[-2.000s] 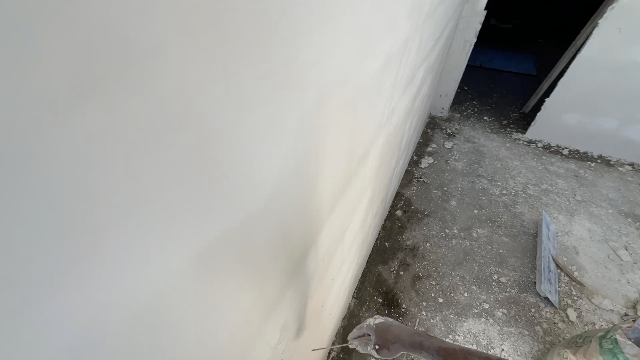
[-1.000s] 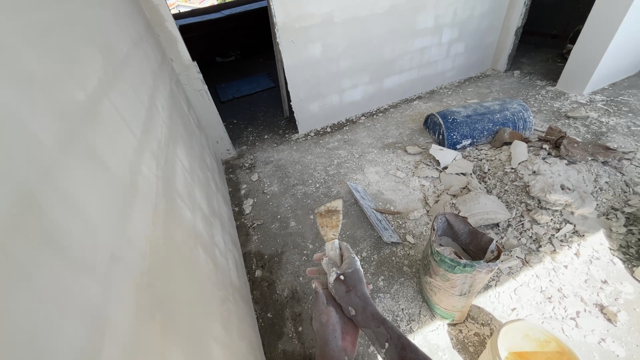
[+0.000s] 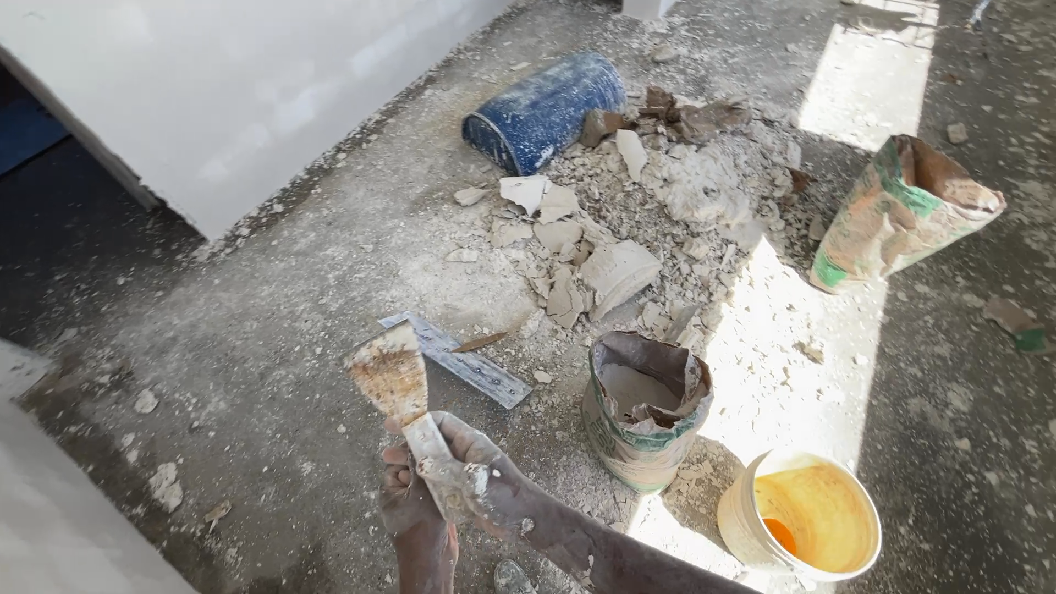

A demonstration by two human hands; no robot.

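Observation:
My right hand [image 3: 466,462], dusty with white plaster, is closed around the handle of a putty knife [image 3: 392,371]. The knife's blade points up and left and is coated with brown and whitish residue. Just left of the handle is my left hand [image 3: 412,503], its fingers bent and close to the handle; whether they touch it cannot be told. Behind the blade, a long flat metal trowel blade [image 3: 466,359] lies on the floor beside a thin brown strip. An open paper sack [image 3: 648,462] holding pale powder stands to the right of my hands.
A white bucket [image 3: 734,516] with an orange-stained inside stands at lower right. Farther back are a second open sack [image 3: 883,219], plaster rubble [image 3: 619,272] and a blue plastic drum piece [image 3: 549,107] on its side. White walls [image 3: 214,99] border the left, with a dark doorway between them.
Two seconds ago only one forearm and wrist showed at the bottom edge, beside the wall; now both hands and the putty knife are in view. The view has swung right, away from the wall.

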